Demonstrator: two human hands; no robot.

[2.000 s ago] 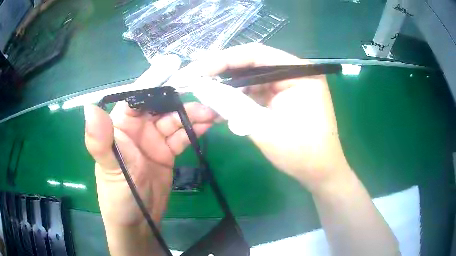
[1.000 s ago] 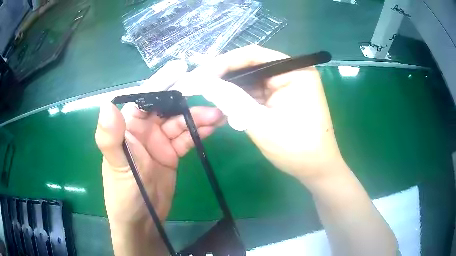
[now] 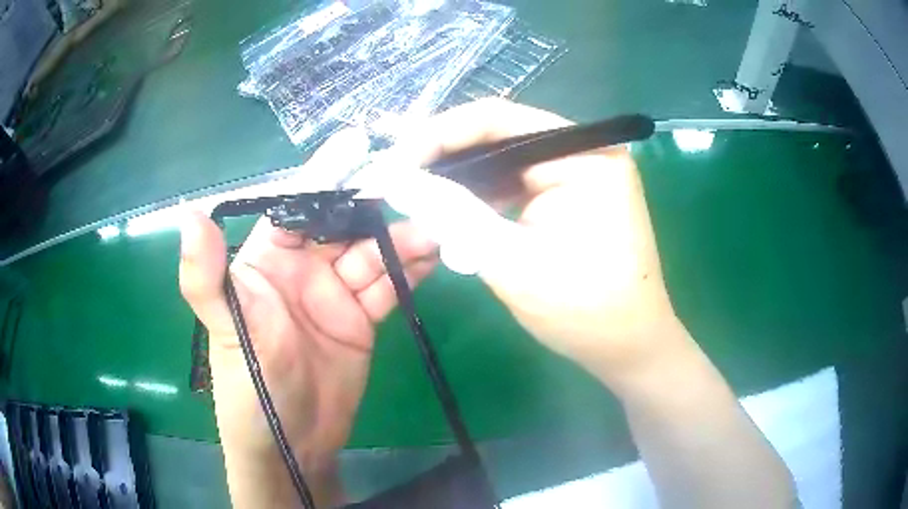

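A thin black phone middle frame point(image 3: 425, 343) is held upright over the green bench, its far end with a dark plate at my fingertips and its near end cut off by the picture's lower edge. My left hand point(image 3: 299, 298) grips it from behind and below, thumb on its left side. My right hand point(image 3: 567, 249) holds a dark slim tool point(image 3: 558, 146) like a thick pen, its rounded end pointing right. The fingertips meet at the frame's far end, washed out by glare, and the tool's tip cannot be made out clearly.
Shiny clear plastic bags or sheets point(image 3: 378, 65) lie beyond the hands. A black blister tray point(image 3: 75, 457) is at lower left. A white sheet point(image 3: 796, 437) lies at lower right. A white post point(image 3: 762, 60) stands at upper right. A dark object point(image 3: 201, 358) shows beside the left wrist.
The frame's near end has dropped lower in the picture and its far end has shifted slightly. The tool's angle changed a little. Both hands keep their hold.
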